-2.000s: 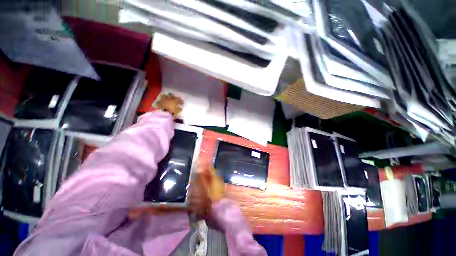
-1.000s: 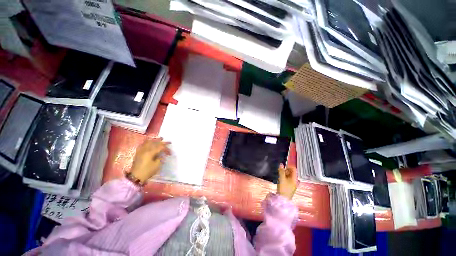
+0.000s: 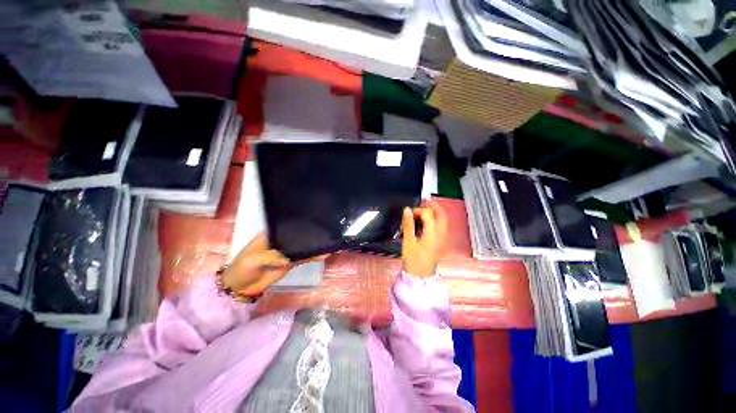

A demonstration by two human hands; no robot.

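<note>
A black tablet (image 3: 335, 193) with a small white label sticker near its upper right corner is held up over the middle of the bench, its glossy face showing a bright glare. My left hand (image 3: 257, 268) holds its lower left corner. My right hand (image 3: 423, 235) grips its lower right edge. Loose white sheets (image 3: 248, 211) lie on the orange-red film under and behind the tablet, which partly hides them.
Tablet stacks with white layers stand at left (image 3: 176, 149) and right (image 3: 523, 211). Overhead shelf stacks (image 3: 516, 48) lean above a perforated board (image 3: 488, 95). A hanging paper sheet (image 3: 85, 52) is at upper left. Blue bins (image 3: 557, 375) are below the bench at right.
The tablet that lay on the bench at my right hand is now lifted and moved left over the white sheets. My left hand has closed on its other side. The view has shifted slightly.
</note>
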